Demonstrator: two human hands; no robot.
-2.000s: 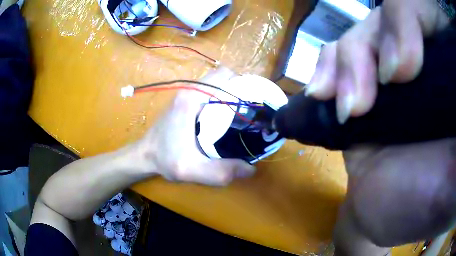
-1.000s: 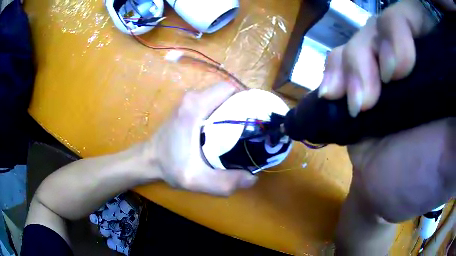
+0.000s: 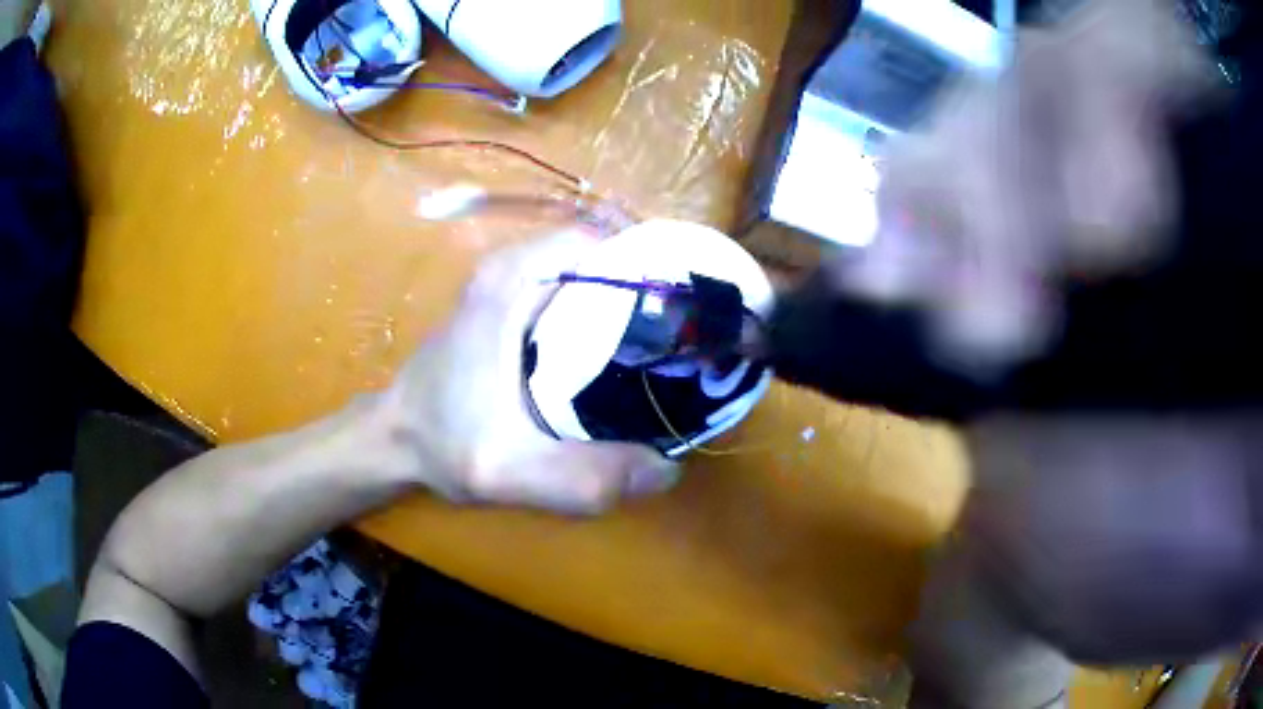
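A white camera housing point(image 3: 568, 346) is held over the bench, its open side with a dark inside facing up and right. My left hand point(image 3: 485, 374) is shut around its left side, thumb along the lower edge. Thin blue, red and yellow lead wires come out of the opening; a white plug to the left is blurred. My right hand point(image 3: 1039, 180) is blurred and wrapped around the black electric screwdriver point(image 3: 887, 353). Its nose points left at the right edge of the opening. The bit and any contact with a screw cannot be made out.
Two more white housings point(image 3: 533, 35) lie at the top of the orange-brown bench point(image 3: 277, 277), one trailing wires with a plug. A white and silver box point(image 3: 831, 159) stands at upper right. Below the bench edge is a container of small white parts point(image 3: 316, 616). A dark sleeve shows at far left.
The housing and my left hand have shifted slightly up and left since one second ago. The loose plug has swung and blurred. My right hand and the screwdriver have become blurred with motion.
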